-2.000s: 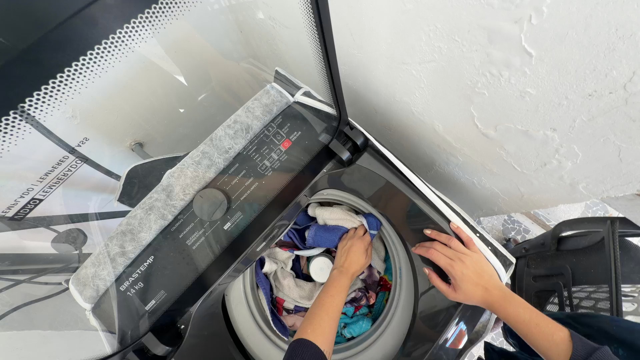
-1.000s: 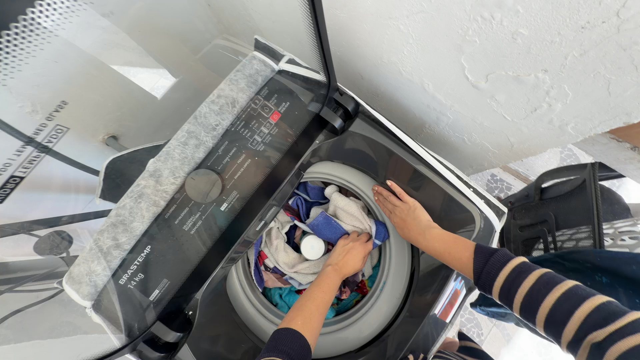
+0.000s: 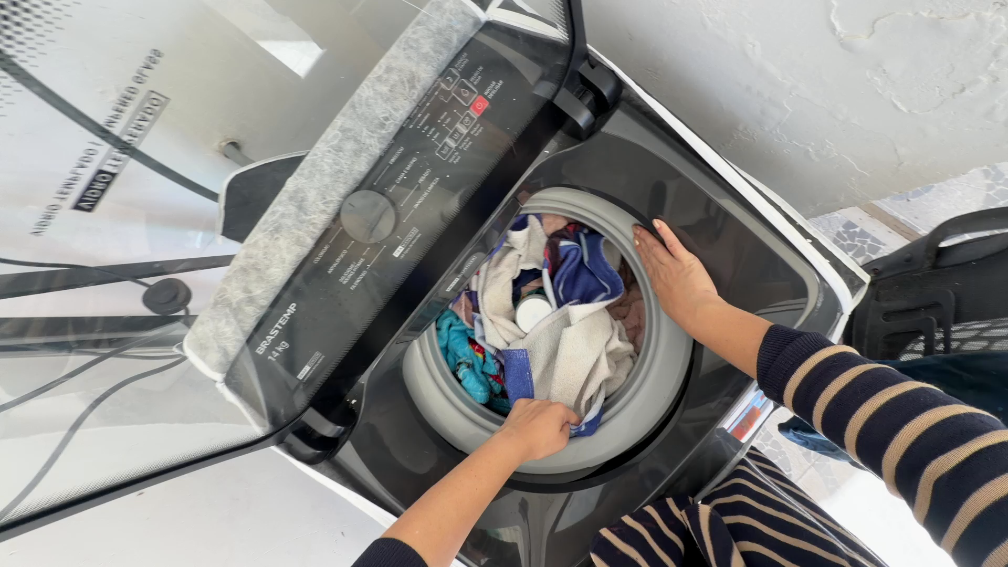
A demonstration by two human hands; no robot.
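Below me stands a dark Brastemp top-loading washing machine (image 3: 654,165) with its glass lid raised. Its grey-rimmed tub (image 3: 669,370) holds a heap of mixed laundry around a white agitator cap (image 3: 533,313). At the tub's near edge my left hand (image 3: 537,429) is closed on the end of a beige cloth with blue edging (image 3: 568,350). My right hand (image 3: 669,272) rests on the right side of the tub rim, fingers extended, holding nothing. A teal garment (image 3: 465,358) lies at the tub's left, and a blue patterned cloth (image 3: 583,268) lies toward the back.
The raised glass lid (image 3: 169,465) covers the left of the view, over the control panel (image 3: 394,228). A textured white wall (image 3: 748,87) rises behind the machine. On the right are a black plastic basket or chair (image 3: 937,291) and dark blue fabric (image 3: 953,378).
My left hand has moved from the middle of the laundry to the tub's near edge, drawing the beige cloth along. My right hand went from the machine's top to the tub rim.
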